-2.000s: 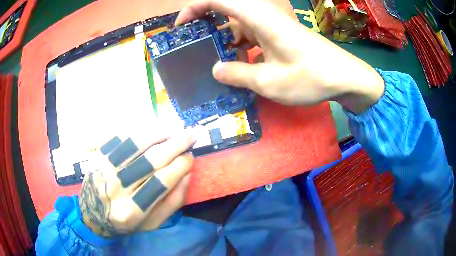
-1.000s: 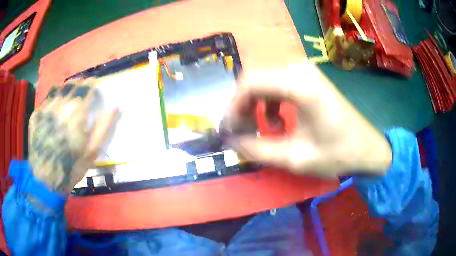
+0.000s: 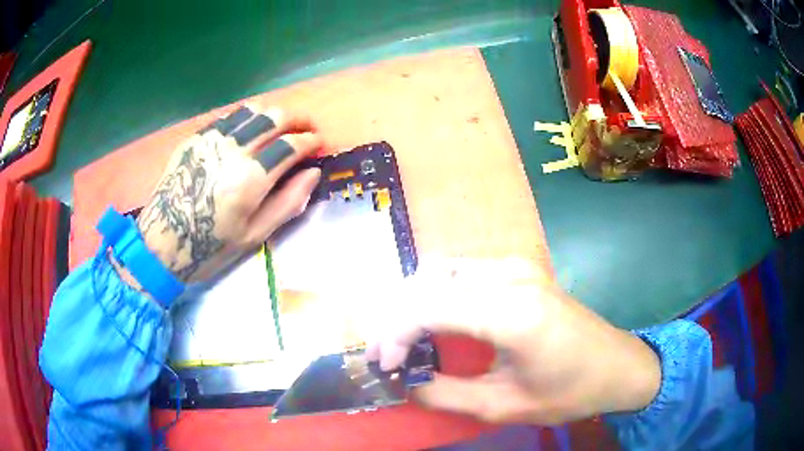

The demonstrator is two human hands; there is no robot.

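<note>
The opened tablet display assembly (image 3: pixel 339 255) lies on an orange-red foam pad (image 3: pixel 458 123), with its white-silver inside facing up and a green strip across it. My left hand (image 3: pixel 238 181), tattooed with dark bands on its fingers, is over the tablet's upper edge. Its thumb and fingertips are close together there; whether they grip anything is unclear. My right hand (image 3: pixel 529 352) is at the lower right corner and pinches a dark, tilted board (image 3: pixel 331 386) with a bluish end, which looks like the mainboard. It overlaps the tablet's lower edge. My right fingers are blurred.
A red tape dispenser (image 3: pixel 577 62) with yellow tape strips stands at the upper right. Red bubble-wrap bags (image 3: pixel 674 97) with a board on top lie beside it. More red sheets (image 3: pixel 776 167) are at the far right. Stacked pads (image 3: pixel 26 308) and another tablet (image 3: pixel 26 123) are at the left.
The board was in the tablet's right bay and is now at the lower edge in my right hand. My left hand has moved to the upper edge. Tablet and pad appear lower in view.
</note>
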